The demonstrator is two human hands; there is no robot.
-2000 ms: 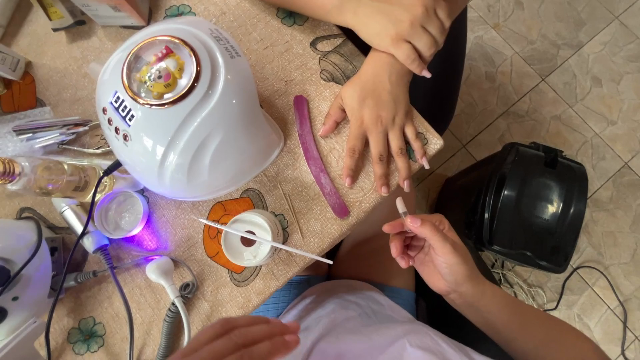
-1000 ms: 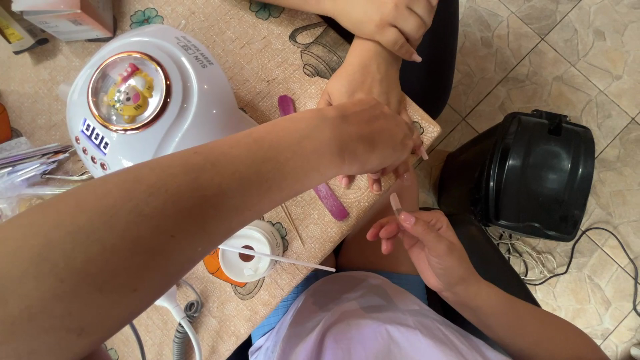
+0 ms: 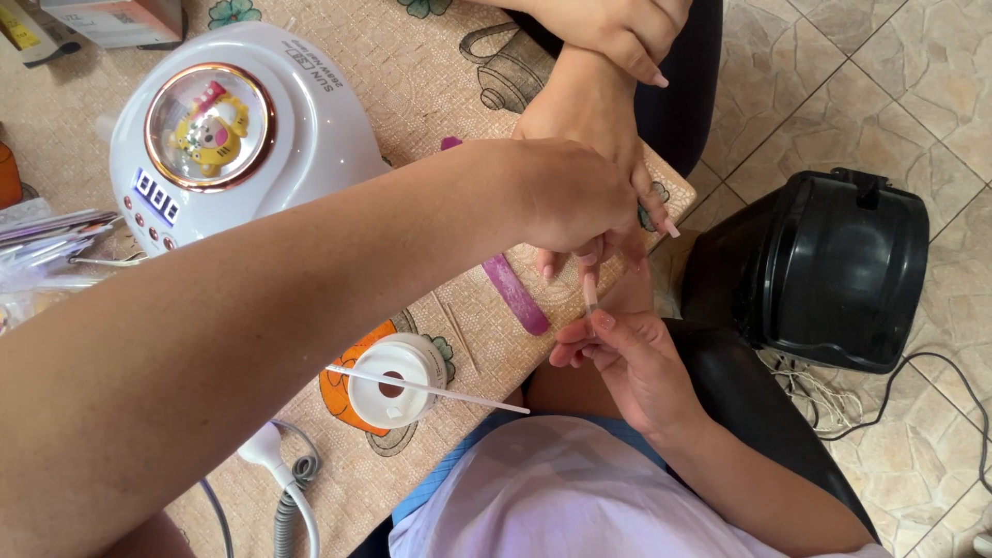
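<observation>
My left hand [image 3: 573, 194] reaches over the other person's hand [image 3: 589, 108], its fingers closed around one of that hand's fingers. From below, my right hand [image 3: 635, 364] pinches a clear-pink artificial nail tip [image 3: 590, 293] between thumb and fingers. The tip lines up with the held finger's end and seems to touch it. A purple nail file [image 3: 515, 294] lies partly beneath my left forearm. A thin white stick [image 3: 465, 399] rests across an open white jar [image 3: 397, 380]. The other person's second hand [image 3: 620, 31] lies over their wrist.
A white nail lamp [image 3: 310, 139] stands at the left, near packaged tools [image 3: 54, 232]. A thin wooden stick [image 3: 461, 333] lies beside the jar. A white corded device [image 3: 263, 446] is below my left forearm. Beyond the table corner is a black bin-like container [image 3: 845, 271] with cables near it.
My left hand has come from the lower left across the table to the other person's fingers. The tip in my right hand, earlier apart from their fingers, is now at a fingertip.
</observation>
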